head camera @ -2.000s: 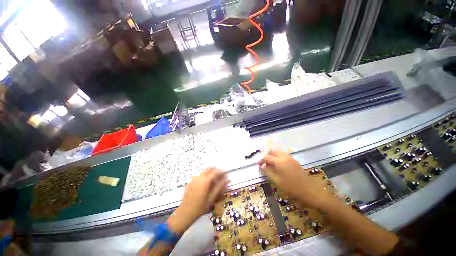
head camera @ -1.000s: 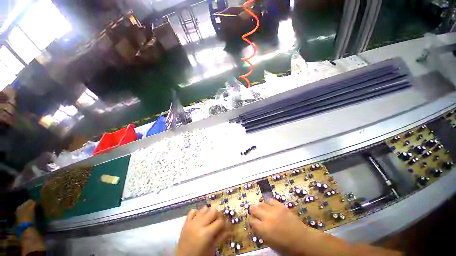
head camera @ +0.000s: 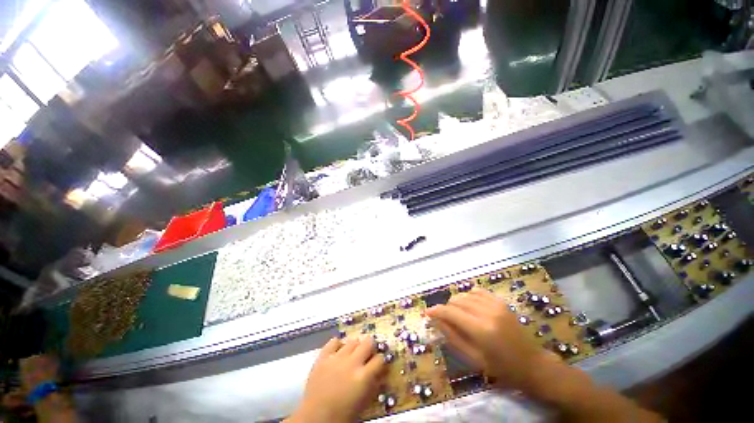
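A tan circuit board (head camera: 405,382) dotted with small dark and pale-topped parts lies on the conveyor in front of me, with a second board (head camera: 529,285) close to its right. My left hand (head camera: 351,372) is at the first board's left side, fingers bent down onto it. My right hand (head camera: 475,326) is over the gap between the boards, thumb and fingertips together near the first board's upper right part. Whether either hand holds a small part cannot be seen. A white pile of small parts (head camera: 277,264) and a short dark cluster (head camera: 412,243) lie on the bench.
Long dark tubes (head camera: 537,157) lie at the bench's right. A brown heap (head camera: 107,310) and a pale label (head camera: 183,292) are on a green mat (head camera: 174,318) at left. A red bin (head camera: 192,227) stands behind. Another person's hand (head camera: 37,372) with a blue band is at far left.
Both hands have come down from the bench edge onto the boards. Since a second ago my right hand has moved up and right, and my left hand slightly right. The neighbour's hand has appeared at far left.
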